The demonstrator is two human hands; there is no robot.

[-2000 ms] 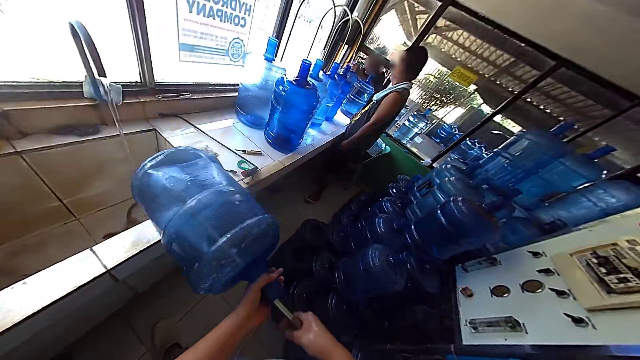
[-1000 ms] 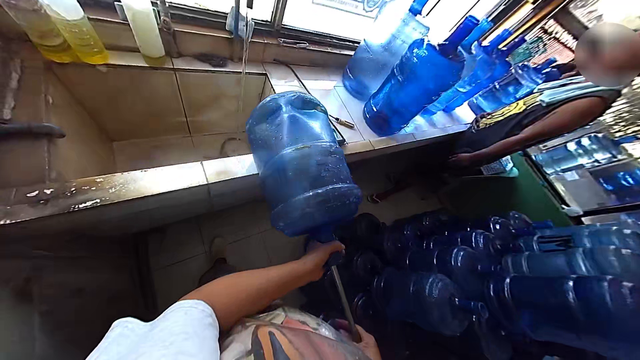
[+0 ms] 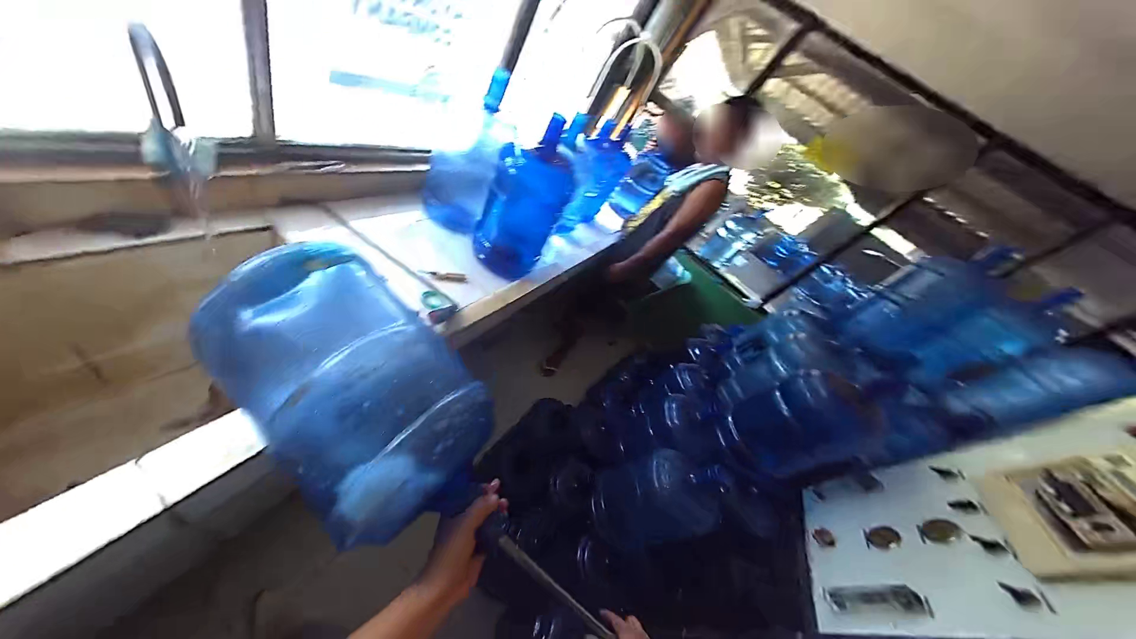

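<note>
A large translucent blue water jug (image 3: pixel 342 390) is tilted across the sink's edge, its base up and to the left and its neck down and to the right. My left hand (image 3: pixel 466 541) grips the jug by its neck. My right hand (image 3: pixel 626 625), partly cut off by the lower frame edge, holds a long thin rod (image 3: pixel 555 586) whose upper end meets the jug's mouth. Whether the rod reaches inside cannot be made out. Behind the jug, water runs from a curved faucet (image 3: pixel 158 80) over the tiled sink (image 3: pixel 106 328).
Blue jugs (image 3: pixel 525 209) stand on the tiled counter (image 3: pixel 390 232) beside a small tool (image 3: pixel 446 277). A person (image 3: pixel 679 217) is at the counter's far end. Many jugs (image 3: pixel 661 501) crowd the floor. A control panel (image 3: pixel 874 577) lies at lower right.
The view has swung left and back again. The jug remains tilted in my left hand throughout, and my right hand stays on the rod, now lower in the view.
</note>
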